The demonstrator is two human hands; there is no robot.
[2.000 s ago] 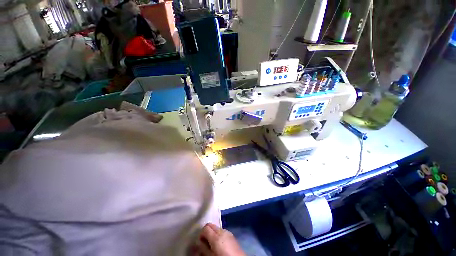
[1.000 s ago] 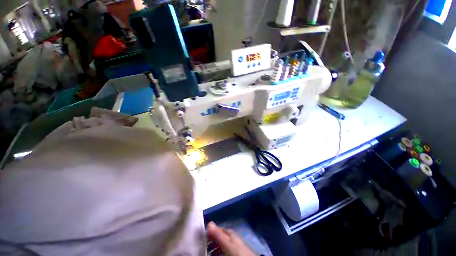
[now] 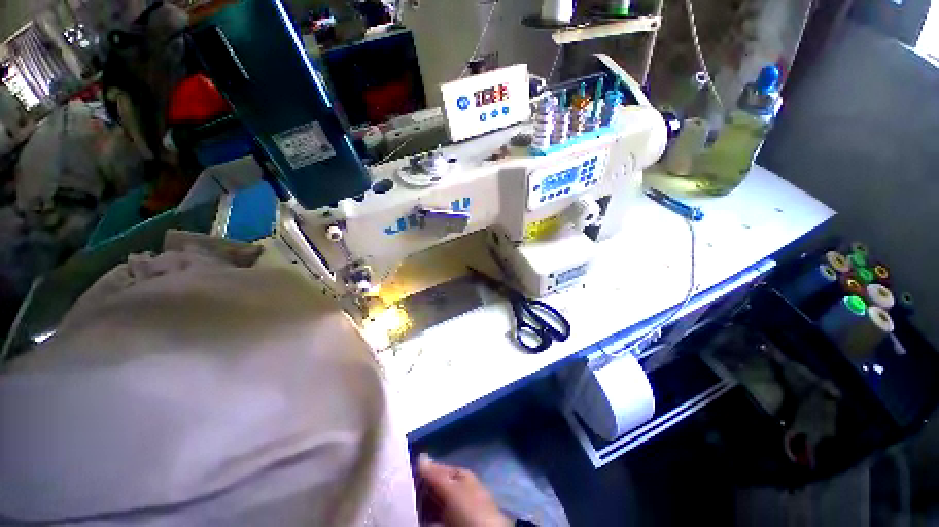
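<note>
A large pinkish-beige fabric piece [image 3: 196, 391] is heaped at the left and reaches up to the needle area. The white sewing machine [image 3: 443, 221] stands right of it, with a yellow glow at the needle. My right hand [image 3: 458, 496] is at the bottom edge, partly cut off, beside the fabric's right edge; its fingertips are near the cloth, but whether they grip it cannot be told. My left hand is not in view. Black-handled fabric shears [image 3: 537, 321] lie on the table right of the needle.
A teal-blue phone [image 3: 278, 103] stands on the machine head. A white control box [image 3: 487, 101] is behind. An oil bottle [image 3: 736, 149] stands at the white table's [image 3: 762, 211] right end. A white roll [image 3: 622, 397] hangs below the front edge. Thread spools [image 3: 857, 307] sit low right.
The view has shifted, so the machine and table appear further left and tilted. My right hand was at the fabric's lower edge and now shows beside its right edge. The shears remain on the table.
</note>
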